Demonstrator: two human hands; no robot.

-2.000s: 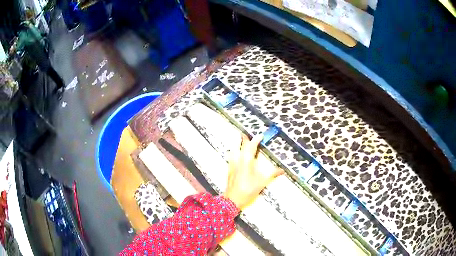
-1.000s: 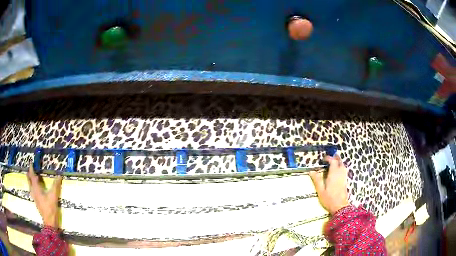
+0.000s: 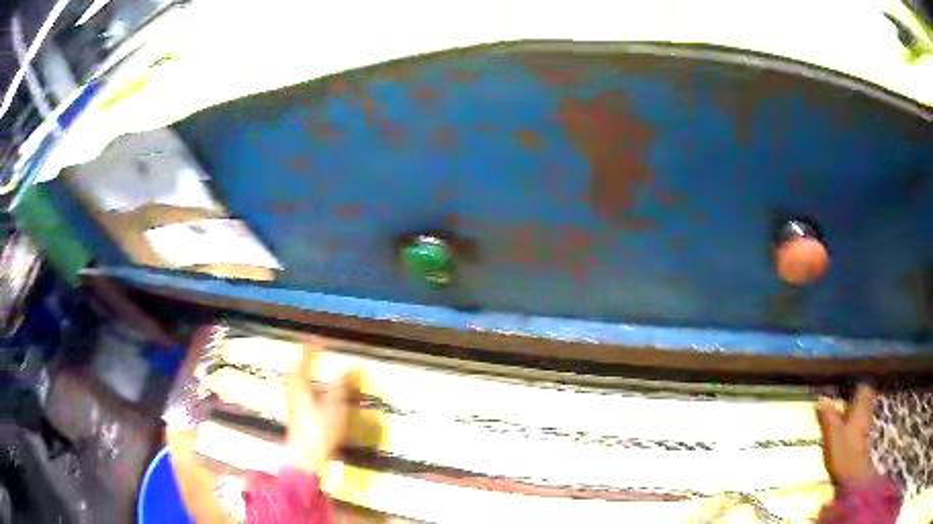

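Observation:
My left hand (image 3: 319, 409), blurred, is over the left part of the pale cut-out bands (image 3: 573, 418), its fingertips near the press beam's lower edge. My right hand (image 3: 847, 440) is at the right end of the bands, thumb and finger apart, fingertips at the beam's edge. A thin dark line along the bands' far side may be the cutting die's near edge; its blue cross-bars are hidden. Whether either hand grips it is not clear. Leopard-print material (image 3: 911, 435) shows at the far right.
The rusty blue press beam (image 3: 491, 174) spans the view above my hands. It carries a green button (image 3: 428, 258), an orange-red button (image 3: 801, 256) and papers at left (image 3: 200, 241). A blue tub (image 3: 162, 491) stands at lower left.
The view has shifted left and up from the previous frame. The die's blue cross-bars and most of the leopard print beyond them have gone from sight. Both hands are now close to the beam's edge.

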